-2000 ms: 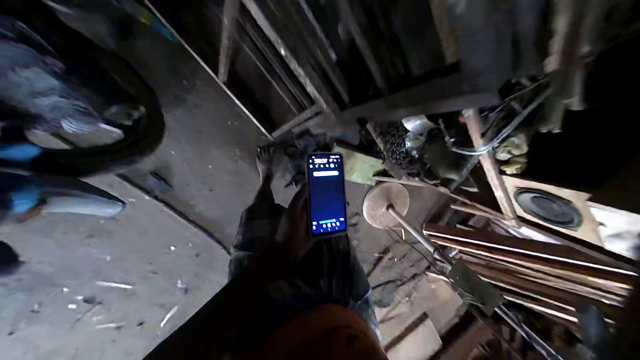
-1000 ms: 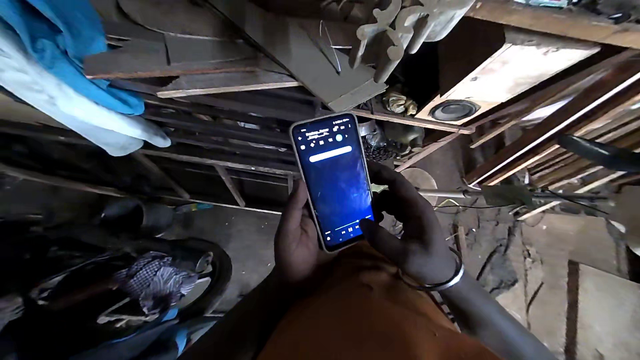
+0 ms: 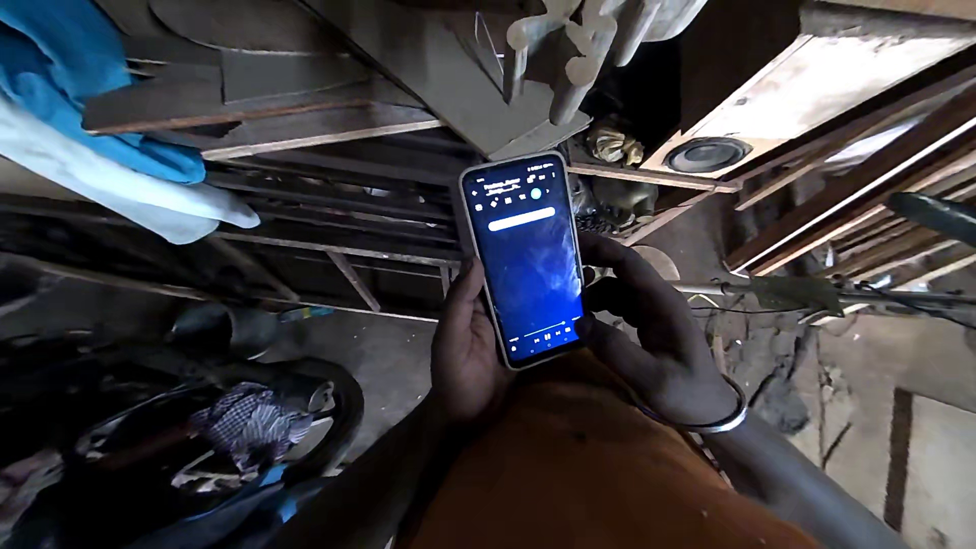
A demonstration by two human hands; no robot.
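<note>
A smartphone in a pale case [image 3: 526, 259] is held upright in front of an orange garment, its screen lit blue with a white bar and playback controls. My left hand [image 3: 469, 343] grips its left edge and lower back, the thumb along the side. My right hand [image 3: 648, 328], with a metal bangle [image 3: 724, 419] at the wrist, is at the phone's lower right; its thumb is at the lower right corner of the screen and its fingers curl near the right edge. Whether those fingers touch the phone's back is hidden.
Wooden racks with boards [image 3: 328, 130] stand beyond the phone. Blue and white cloths [image 3: 152, 160] hang at the upper left. A motorcycle wheel [image 3: 347, 412] with a checked cloth [image 3: 255, 423] is at the lower left. A loudspeaker [image 3: 709, 155] and stacked timber [image 3: 854, 191] are at the right.
Two seconds ago the phone appeared smaller, with my right hand not discernible; now both hands are at it. The view has shifted strongly. Since one second ago, the hands have kept much the same pose.
</note>
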